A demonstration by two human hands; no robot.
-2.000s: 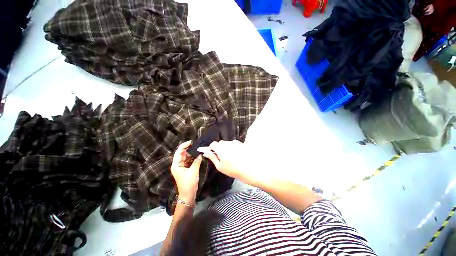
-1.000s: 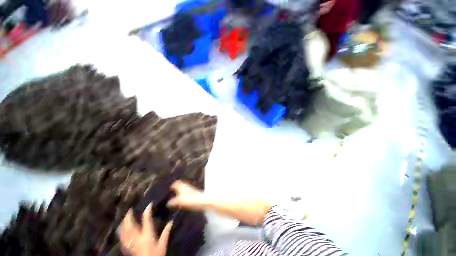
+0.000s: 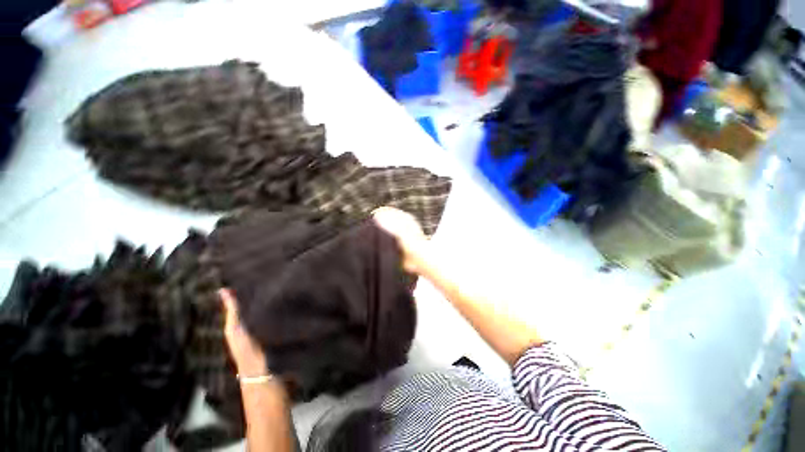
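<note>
The garment in front of me shows its smooth dark brown lining (image 3: 309,282), spread between my hands with a few folds on its right side. My left hand (image 3: 238,340) is at the lining's left edge, thumb up, with the other fingers hidden by the cloth. My right hand (image 3: 402,234) holds the upper right edge of the lining. Brown plaid cloth (image 3: 379,190) shows beyond the lining. The picture is blurred, and no tool can be made out in either hand.
A plaid garment pile (image 3: 194,132) lies at the far left of the white table (image 3: 371,124). A darker pile (image 3: 88,344) lies at near left. Blue crates (image 3: 521,190) with black cloth, a red stool (image 3: 484,64) and a grey-green sack (image 3: 662,221) stand to the right.
The garment has been opened from a bunched plaid heap with a pinched dark edge to a wide spread of lining. My hands have moved apart. The view swung right and partly back.
</note>
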